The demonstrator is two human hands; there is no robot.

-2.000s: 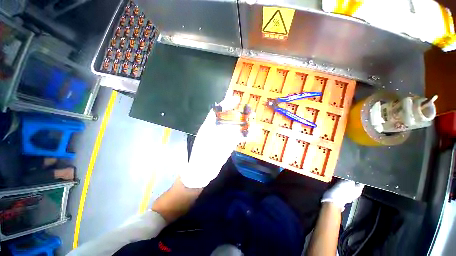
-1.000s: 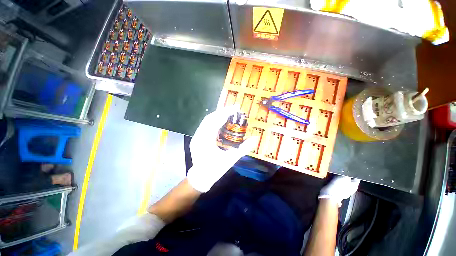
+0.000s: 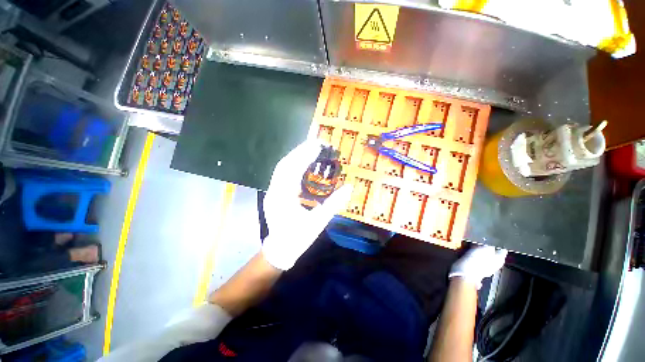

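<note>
My left hand [image 3: 293,205], in a white glove, is shut on a dark coil with copper-orange windings [image 3: 320,179]. It holds the coil over the left edge of an orange slotted board [image 3: 458,241], with light pins or leads showing on the coil's upper face. My right hand [image 3: 477,266], also gloved, is low at the bench's front edge below the board's right corner; its fingers are bunched and partly unclear. Blue-handled cutters [image 3: 405,148] lie spread open on the board.
A steel tray of coils [image 3: 119,95] stands at the left, beside a dark green mat [image 3: 244,124]. A white-topped amber bottle [image 3: 520,159] stands right of the board. A steel machine front with a yellow warning label [image 3: 375,26] is behind.
The coil has turned in my left hand, from a side-on view to one showing its windings and leads. My right hand stays at the bench edge. The view has shifted slightly.
</note>
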